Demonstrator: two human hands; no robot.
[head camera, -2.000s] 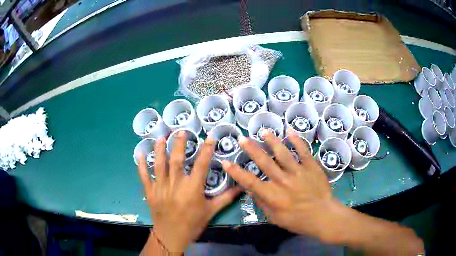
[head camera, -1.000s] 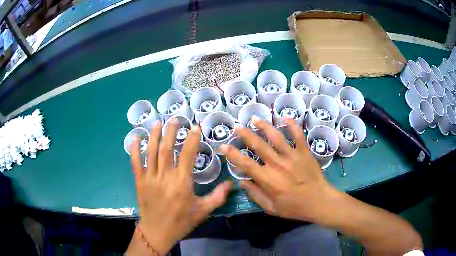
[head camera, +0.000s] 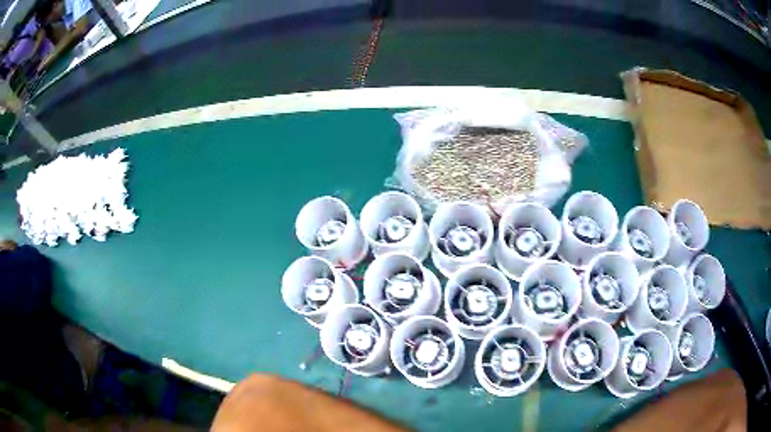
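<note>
Several white cup-shaped motor housings (head camera: 478, 299) stand open side up in three rows on the green bench. Each shows a round silvery centre held by spokes, and thin dark and red wires trail from some. My left hand (head camera: 296, 409) is at the bottom edge, cut off and blurred, with its fingers out of view. My right hand (head camera: 697, 409) is also cut off at the bottom right, fingers not seen. Neither visibly touches a housing.
A clear bag of screws (head camera: 478, 164) lies behind the housings. A cardboard tray (head camera: 702, 152) is at the right, a black electric screwdriver (head camera: 744, 329) beside the cups. Small white parts (head camera: 76, 198) are heaped at left. Beyond the pale rail (head camera: 338, 101) runs a dark green belt. People sit at upper left.
My hands have come off the housings and dropped to the bottom edge. The view has shifted, so the bench things appear elsewhere in the picture. The front housings are now uncovered.
</note>
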